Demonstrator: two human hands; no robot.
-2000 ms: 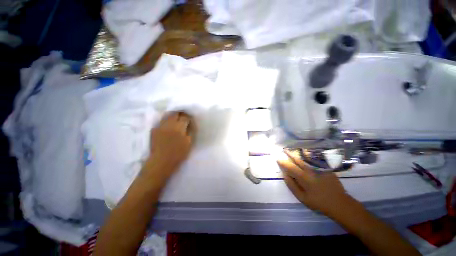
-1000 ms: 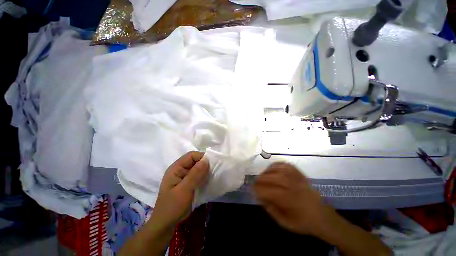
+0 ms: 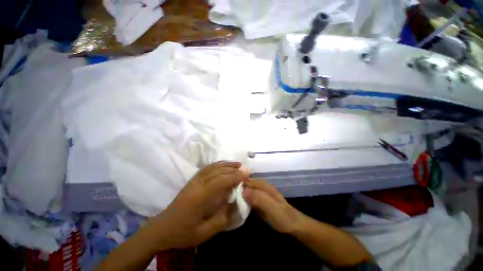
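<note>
A white garment piece (image 3: 132, 114) lies spread left of the sewing machine (image 3: 339, 63), and its near edge runs to my hands at the table's front edge. My left hand (image 3: 209, 198) holds a gathered part of the white cloth. My right hand (image 3: 273, 204) pinches the same bunched part from the right, and the two hands almost touch. The fingertips are partly hidden by the cloth and each other. The presser foot (image 3: 302, 125) stands behind and right of my hands, with no garment seen under it.
Thread snips (image 3: 392, 150) lie on the table at the right. Red-handled scissors (image 3: 422, 169) are at the right edge. A cut-piece bundle (image 3: 37, 127) hangs at the left. A brown wrapped packet (image 3: 196, 26) lies behind. White cloth (image 3: 418, 238) is heaped at lower right.
My right hand has come from the machine to the cloth beside my left hand. The garment piece has been pulled toward the front edge. The view has shifted, showing more of the right side.
</note>
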